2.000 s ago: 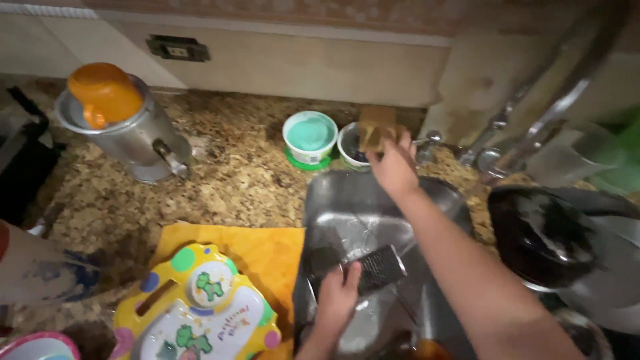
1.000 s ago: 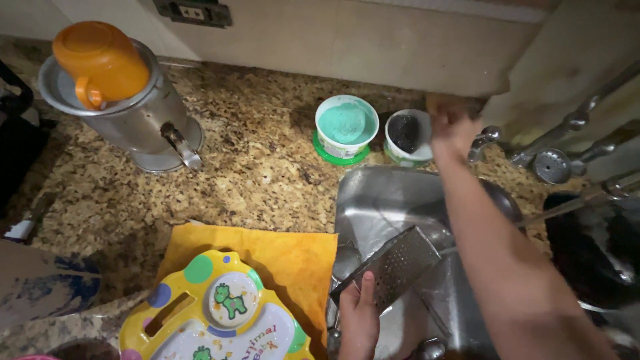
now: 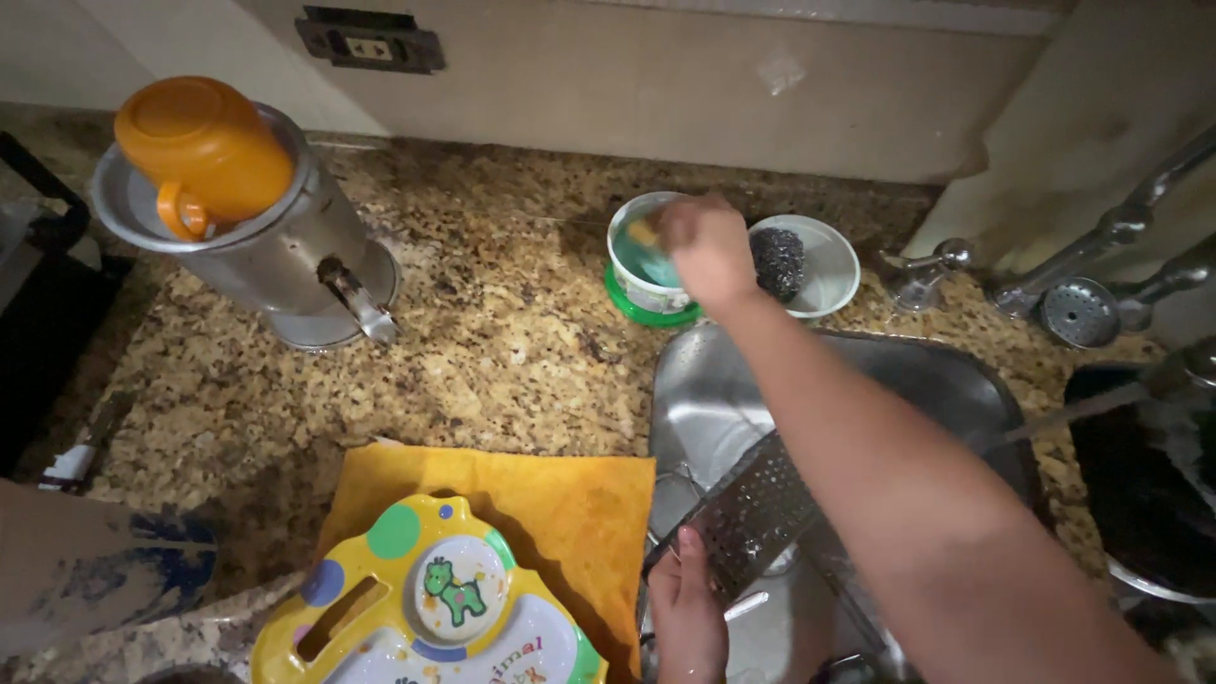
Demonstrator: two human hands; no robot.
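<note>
A wet metal grater is held over the steel sink by my left hand, thumb on its perforated face. My right hand grips a small yellowish sponge and presses it into a white tub of blue-green paste, which stands on a green lid. Just right of that hand, a dark scouring pad lies in a white bowl. My right forearm crosses above the sink and hides part of the grater.
A yellow children's plate rests on an orange cloth left of the sink. An orange cup sits upside down in a metal juicer. Faucet fittings and a dark pan are at the right.
My right hand has moved left from beyond the white bowl to the tub of paste, carrying the sponge. My left hand still holds the grater over the sink.
</note>
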